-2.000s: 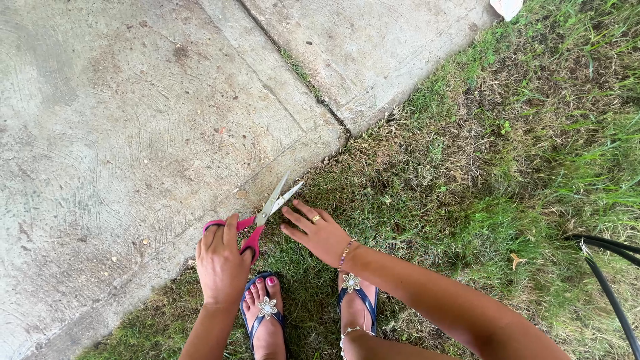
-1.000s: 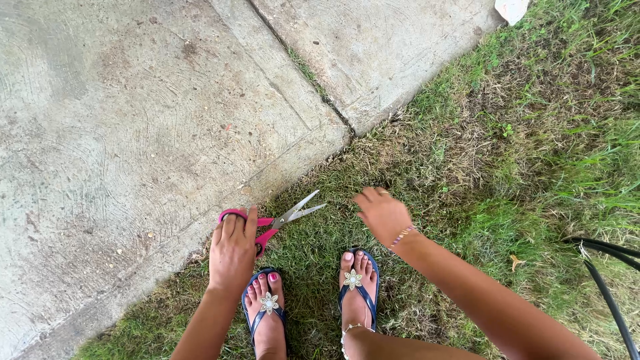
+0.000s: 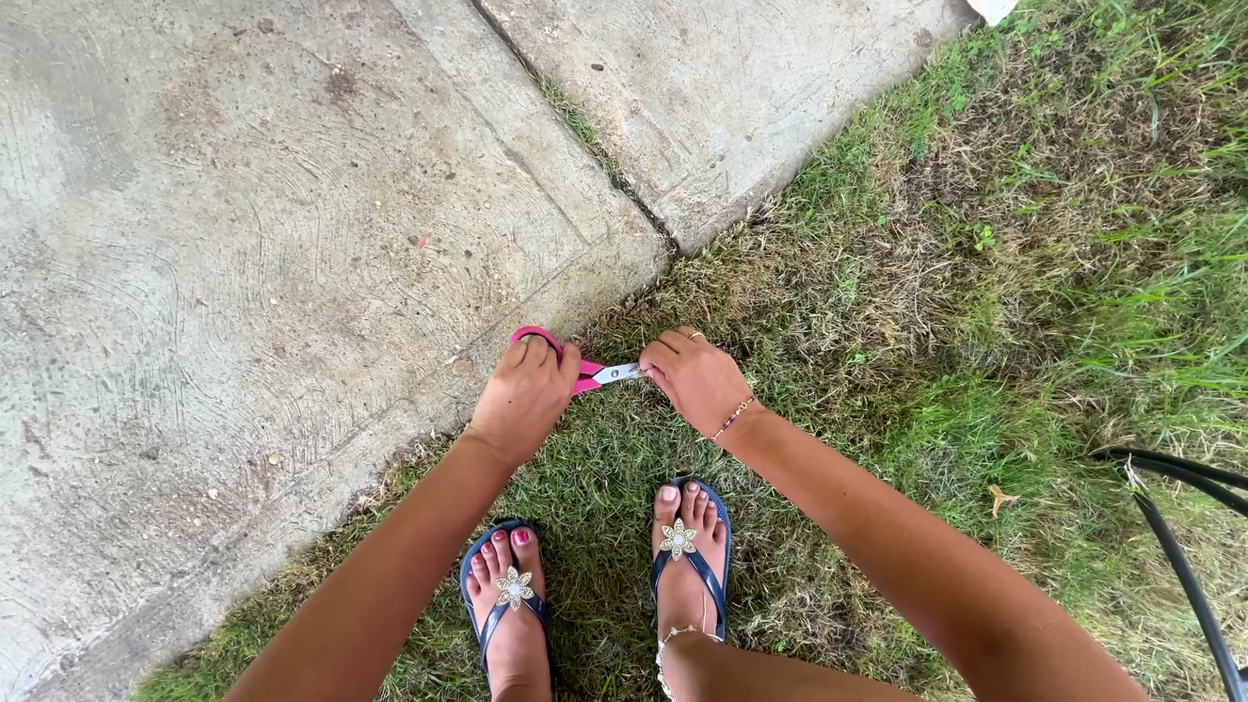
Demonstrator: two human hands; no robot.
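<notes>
My left hand (image 3: 527, 392) grips the pink handles of a pair of scissors (image 3: 616, 373) at the edge between concrete and grass. The blades point right and look closed or nearly so; their tips are hidden at my right hand (image 3: 694, 378). The fingers of that hand are bent together right at the blade tips, low over the short grass (image 3: 624, 439). Whether they pinch grass blades or the metal itself, I cannot tell. A ring and a beaded bracelet are on this hand and wrist.
A concrete slab (image 3: 292, 244) with a grass-filled joint (image 3: 585, 127) spans the upper left. My feet stand on the grass in blue flip-flops (image 3: 515, 588) with flower ornaments. Black cables (image 3: 1185, 565) lie at the right. A white object (image 3: 993, 10) sits at the top edge.
The scissor blades, spread apart before, have come together. My right hand lifted away to the right, then came back to the blade tips. My right foot has shifted slightly.
</notes>
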